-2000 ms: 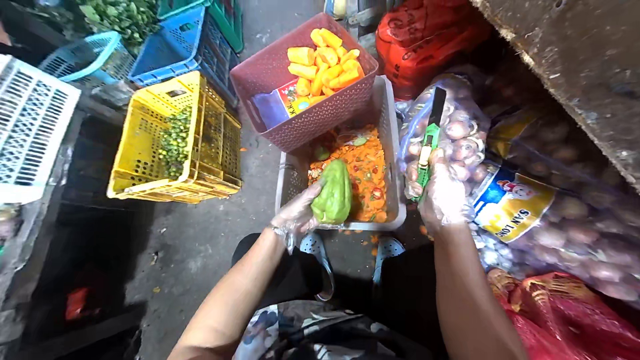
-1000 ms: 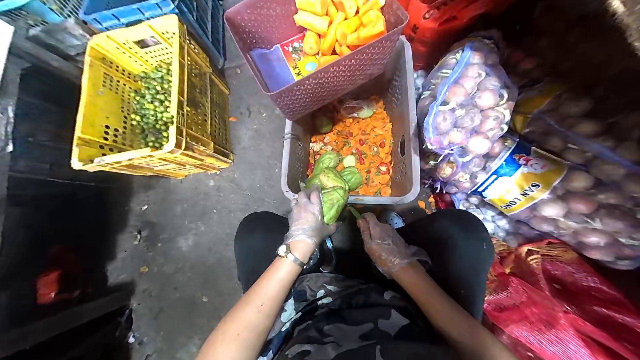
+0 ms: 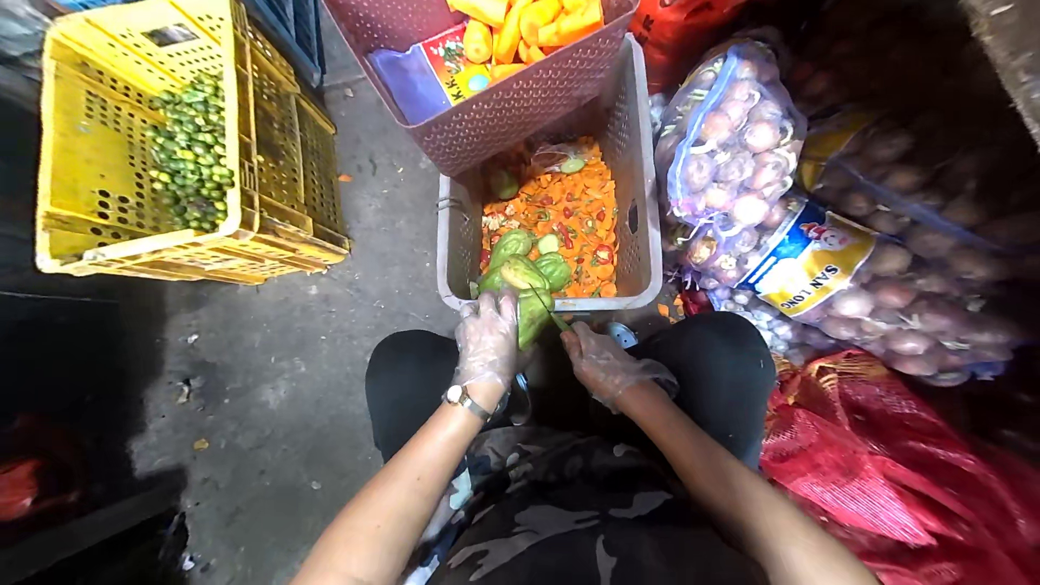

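Observation:
My left hand, in a clear plastic glove with a watch at the wrist, grips a green chayote just over the near rim of a grey plastic crate. My gloved right hand is closed on the green handle of a knife; its thin dark blade lies against the chayote. More green chayotes are beyond my left fingers, inside the crate. Below them are orange carrot scraps mixed with red and green pieces. The underside of the held chayote is hidden.
A maroon basket with peeled carrots rests across the crate's far end. At left stands a yellow crate with small green citrus fruits. Net bags of onions and a red mesh sack lie at right.
Two seconds ago the knife was raised over the onions at right; now it is at the chayote. Both hands have come together at the crate's near rim. The view has shifted.

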